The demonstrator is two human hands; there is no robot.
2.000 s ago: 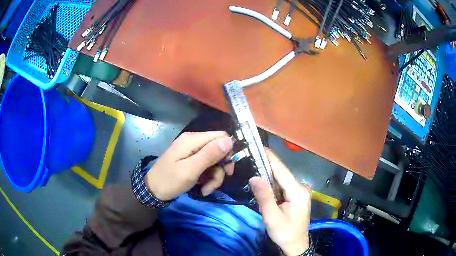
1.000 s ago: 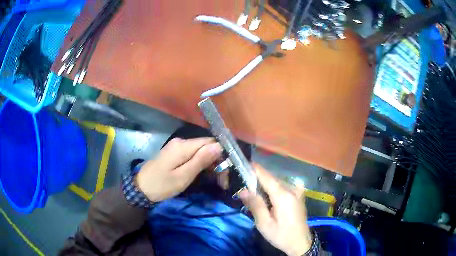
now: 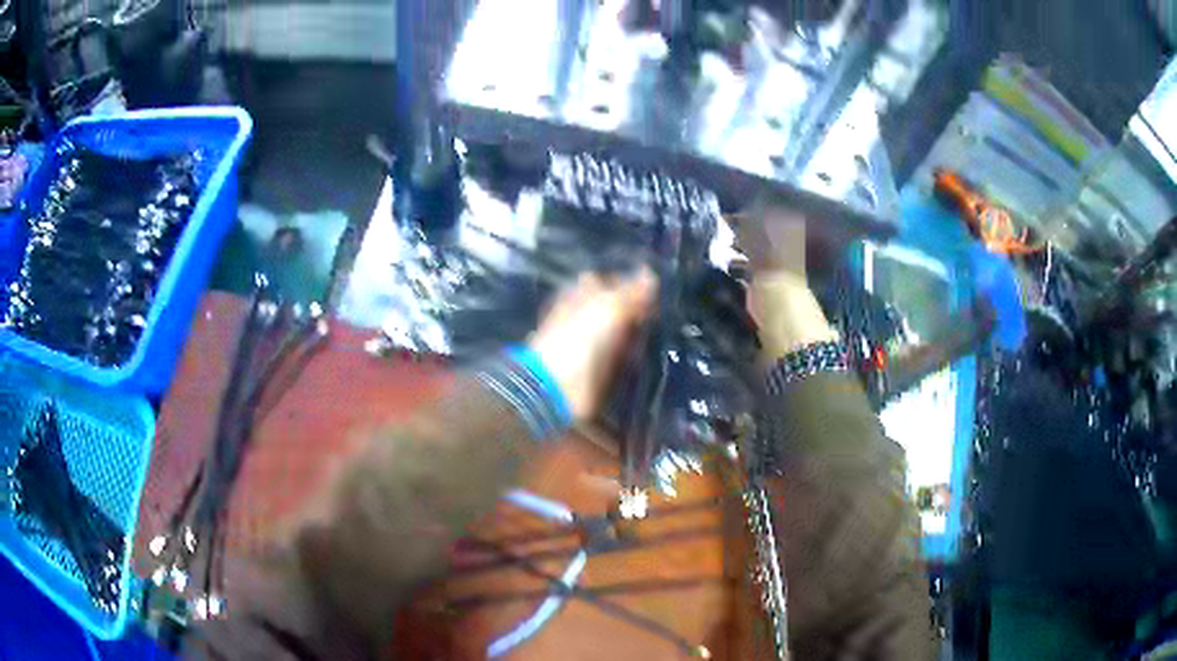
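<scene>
The picture is blurred. My left hand (image 3: 596, 325) and my right hand (image 3: 785, 294) reach forward over the back of the board to the front of the silvery press tooling (image 3: 671, 97). Black cables (image 3: 665, 375) hang or lie between the two hands, and a row of shiny connectors (image 3: 633, 183) shows just beyond them. My fingertips are smeared or hidden, so any hold is unclear. Side cutters with pale handles (image 3: 558, 600) lie on the reddish-brown board (image 3: 349, 413), with thin black cables across them. A narrow silvery strip (image 3: 772, 555) shows beside my right forearm.
A large blue basket (image 3: 194, 278) full of cables stands at the far left, with a light-blue mesh basket (image 3: 129, 484) nearer. A cable bundle (image 3: 239, 426) lies along the board's left side. A blue-framed control panel (image 3: 949, 452) is right of my right forearm.
Both hands have moved from the silvery bar near my lap forward to the press tooling. The view has swung up and left. Cables now lie across the side cutters.
</scene>
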